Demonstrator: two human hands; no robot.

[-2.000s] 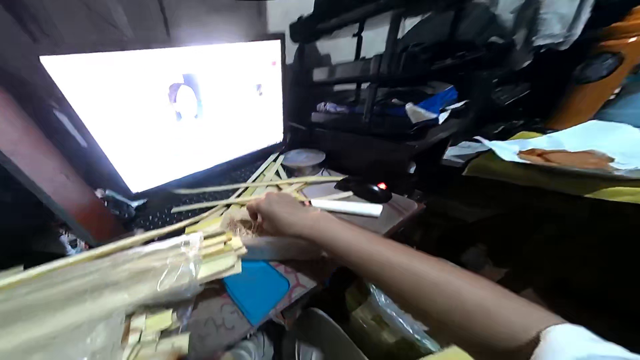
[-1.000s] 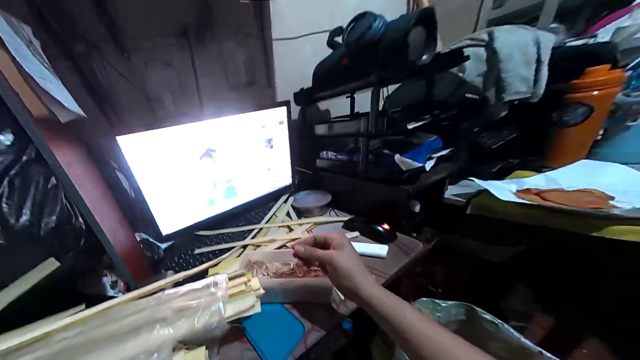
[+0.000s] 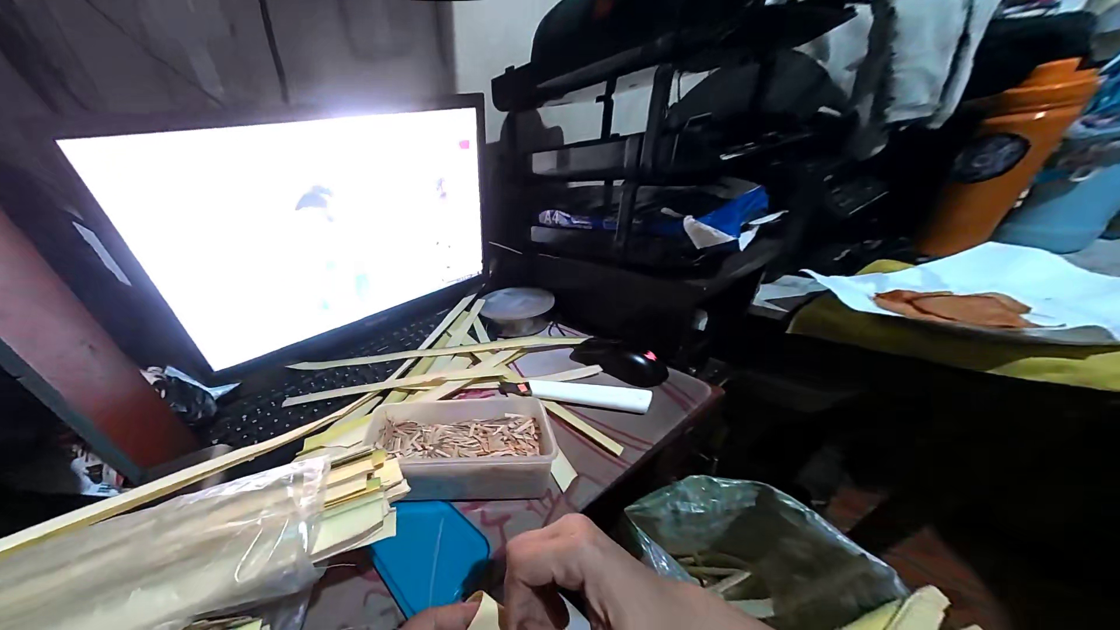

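My right hand [image 3: 582, 569] is at the bottom centre, its fingers curled at a pale strip [image 3: 486, 611] of dried leaf. Just left of it, the fingertips of my left hand [image 3: 442, 618] touch the same strip at the lower edge; the rest of that hand is out of view. Above the hands, a clear plastic container [image 3: 472, 479] holds many small cut pieces [image 3: 468, 437]. A blue lid [image 3: 430, 556] lies in front of the container. Long pale strips [image 3: 437, 354] lie crossed behind it, over a keyboard. A plastic bag of strips [image 3: 175, 547] lies at the left.
A lit monitor [image 3: 289, 236] stands at the back left. A white-handled cutter [image 3: 591, 395], a black mouse [image 3: 626, 360] and a round lidded tub [image 3: 516, 308] are on the table. An open plastic bag [image 3: 761, 542] holding strips sits right of my hand. A black shelf [image 3: 647, 166] stands behind.
My right hand has moved from above the container down toward the near edge of the view. My left fingertips have come into view beside it, with a strip between the hands.
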